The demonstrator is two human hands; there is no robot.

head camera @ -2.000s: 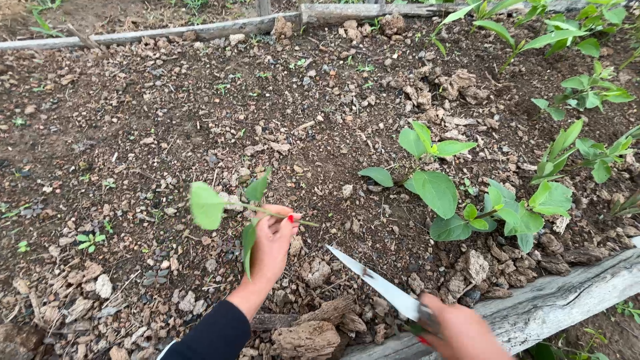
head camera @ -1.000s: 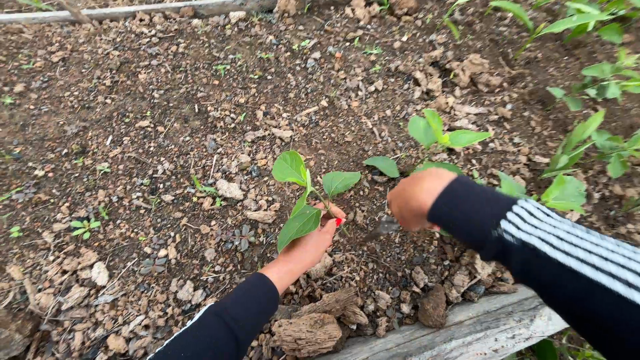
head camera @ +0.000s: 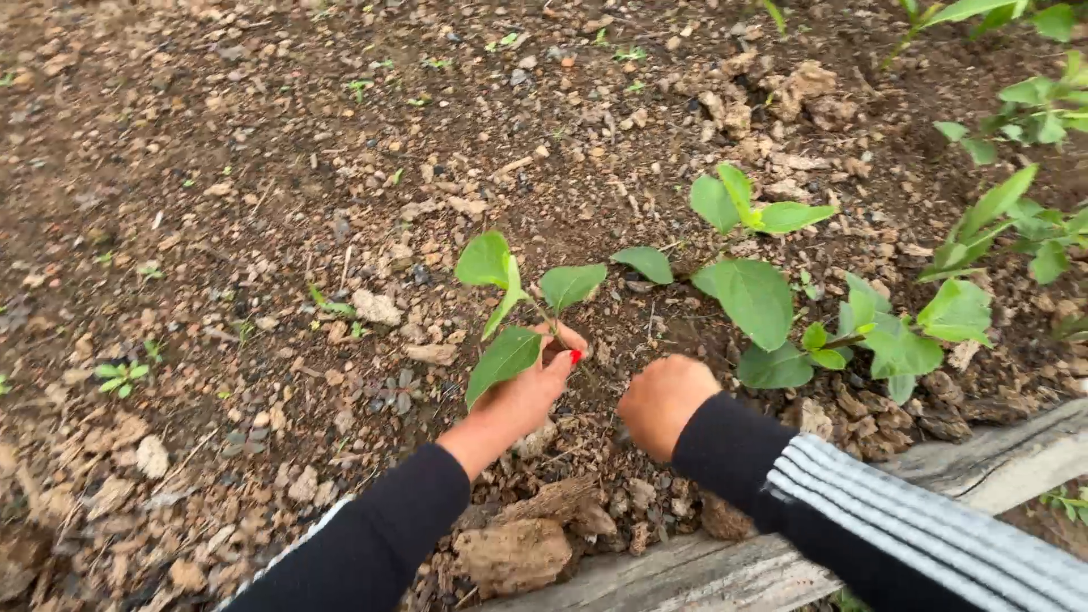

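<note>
My left hand [head camera: 531, 382] pinches the stem of a leafy green cutting [head camera: 503, 357] close to the soil [head camera: 340, 204]. The cutting stands nearly upright, its leaves spread above and left of my fingers; its lower end is not clear. Just right of it, my right hand [head camera: 667, 404] is closed in a fist low over the soil. The knife seen in it earlier is mostly hidden beneath the hand and blurred. A rooted young plant [head camera: 752, 297] with broad leaves grows beyond my right hand.
Several more leafy plants [head camera: 905, 340] grow at the right. A weathered wooden board [head camera: 697, 578] edges the bed near me, with chunks of bark or clod [head camera: 514, 552] against it. Small weeds [head camera: 121, 378] and stones dot the soil at the left.
The cutting, held sideways two seconds ago, has been turned upright and lowered to the soil. My right hand with the knife has come from the lower right to beside it.
</note>
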